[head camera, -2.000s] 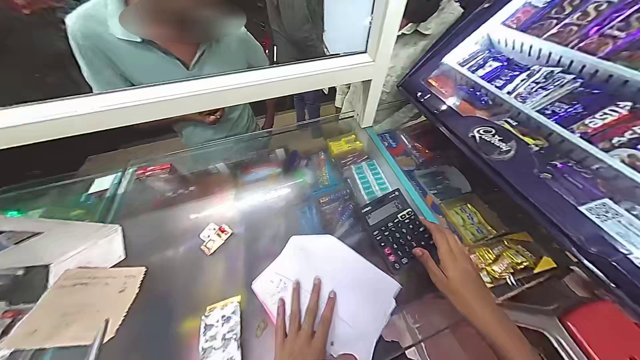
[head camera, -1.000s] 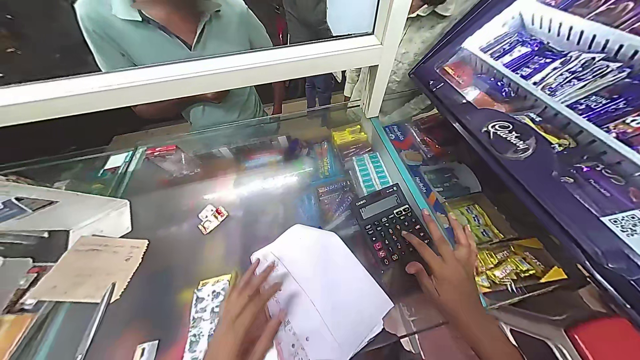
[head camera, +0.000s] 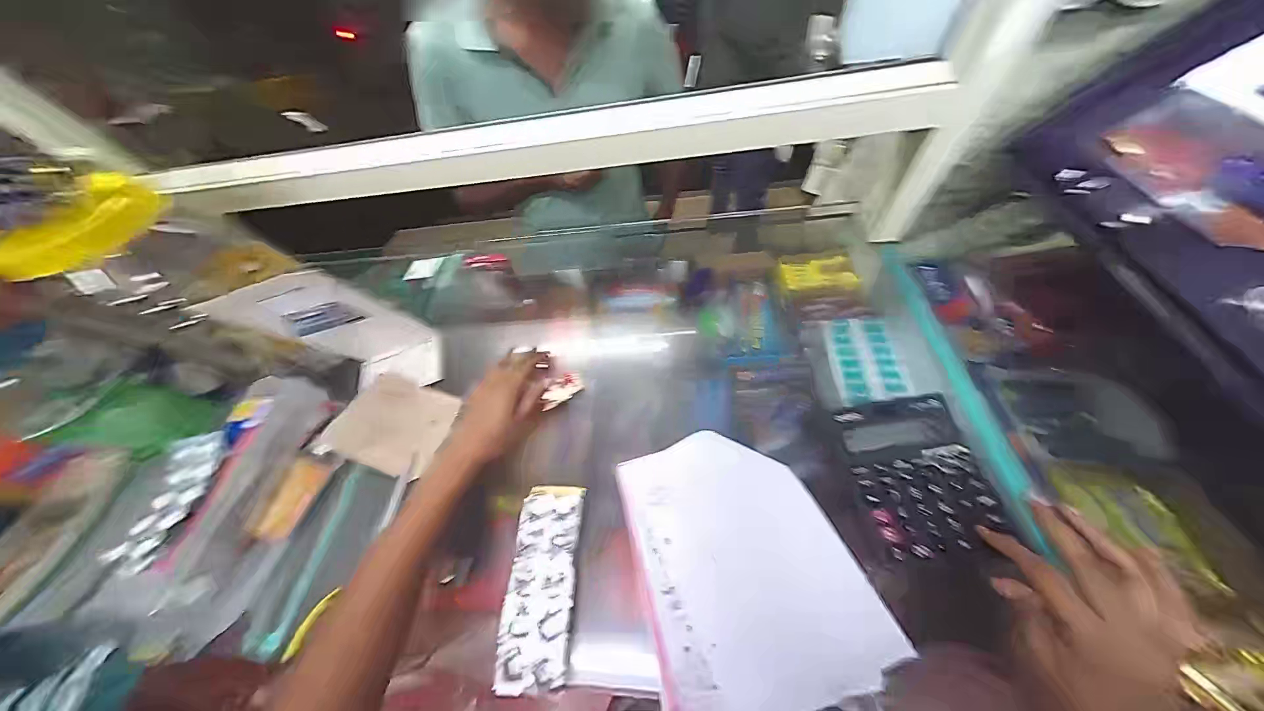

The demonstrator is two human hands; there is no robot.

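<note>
On the glass counter, my left hand [head camera: 502,405] reaches to a small red and white packet [head camera: 562,390]; its fingertips are at the packet, and blur hides whether they grip it. My right hand [head camera: 1096,592] lies with fingers spread at the lower right edge of a black calculator [head camera: 913,479]. Between my arms lies a stack of white paper sheets [head camera: 755,573] with writing along its left side. Left of the sheets is a silver blister strip [head camera: 540,591]. A piece of brown paper [head camera: 390,425] lies left of my left hand.
A person [head camera: 553,59] stands beyond the white window frame [head camera: 553,128]. At the left are a white box [head camera: 326,321], a green bag [head camera: 133,420] and mixed packets. A teal-edged divider [head camera: 973,405] runs beside the calculator, with a purple display rack [head camera: 1165,247] at the right.
My left hand has left the paper stack and moved forward and left to the small packet. My right hand has drawn back from the calculator keys to its lower edge. The view has swung left.
</note>
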